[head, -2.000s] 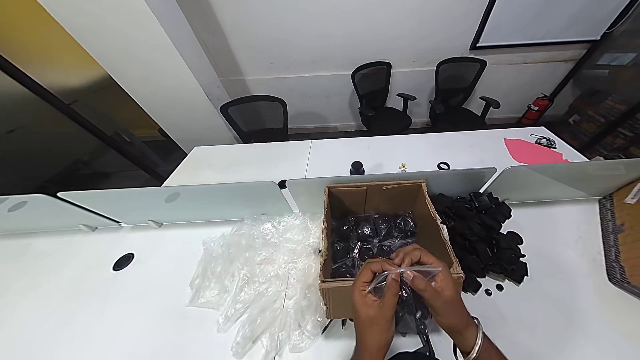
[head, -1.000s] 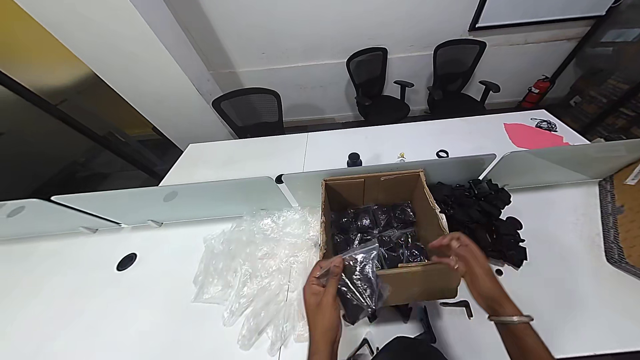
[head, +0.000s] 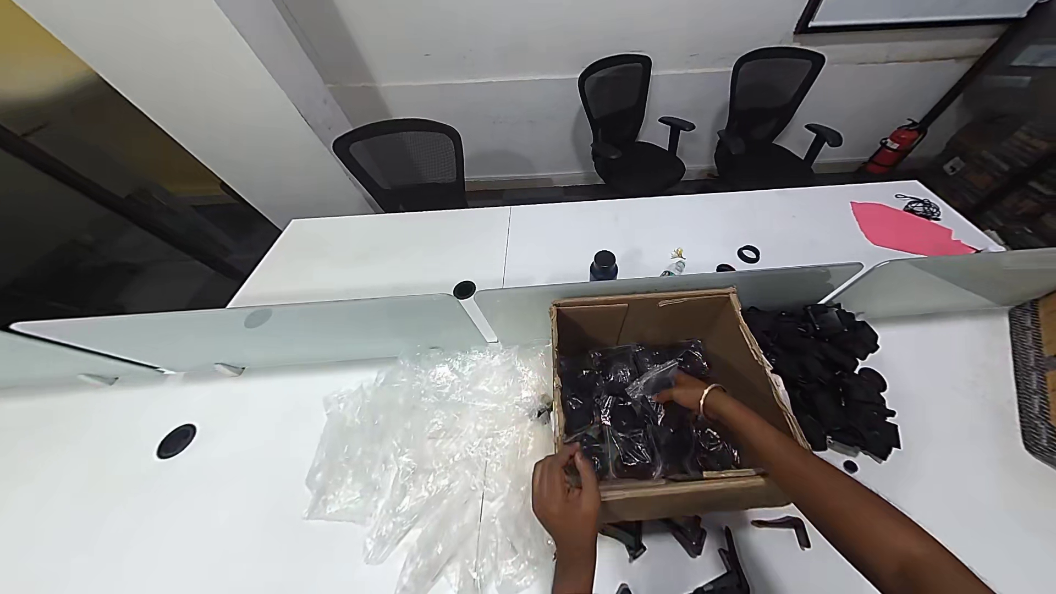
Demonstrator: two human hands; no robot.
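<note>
A cardboard box (head: pixel 685 499) stands open on the white desk, with several clear plastic bags of black parts (head: pixel 631 450) packed inside. My right hand (head: pixel 686 391) reaches into the box, its fingers closed on the top of a clear zip bag (head: pixel 656 379). At the box's near left corner is my left hand (head: pixel 568 491), its fingers at the rim beside a bag; whether they grip anything is unclear. A spread of empty clear plastic bags (head: pixel 437 445) lies left of the box. To the right lies a heap of black parts (head: pixel 825 371).
Black plastic pieces (head: pixel 726 569) lie in front of the box. Frosted glass dividers (head: pixel 355 334) run behind it. Past them, a second desk (head: pixel 396 256) holds a dark bottle (head: pixel 604 266), a black ring and pink paper (head: pixel 907 229). A cable grommet (head: pixel 176 441) sits at left.
My right hand has moved into the box with a bag of black parts, which my left hand held in front of the box a second ago. My left hand is now at the near left rim.
</note>
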